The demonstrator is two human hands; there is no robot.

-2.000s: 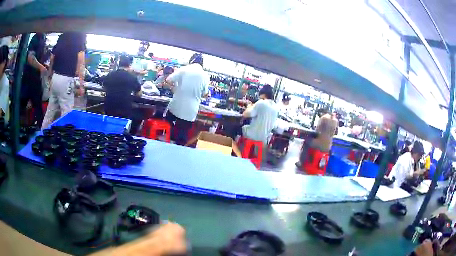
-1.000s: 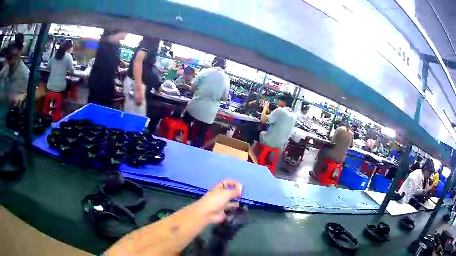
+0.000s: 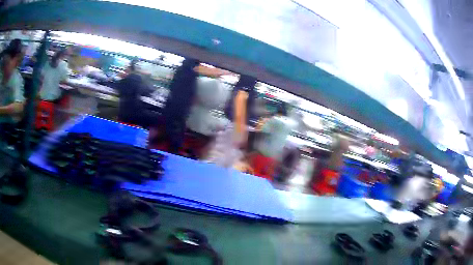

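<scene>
The frame is blurred. Black headphones lie on the dark green conveyor or bench. A headphone lies at the lower left, overlapping others. Another headphone, with a small green patch in its ear cup, lies to its right near the bottom edge. Three smaller-looking headphones lie farther right, one of them at the near side. Neither of my hands shows in the picture.
A pile of black ear cup subassemblies lies on blue sheets behind the bench, with a blue tray behind it. A green metal beam crosses above. A green post stands left. Several people are beyond.
My hand and forearm, which reached over the bench with a dark object a second ago, have left the picture. The view has shifted and blurred. People walking beyond have moved right.
</scene>
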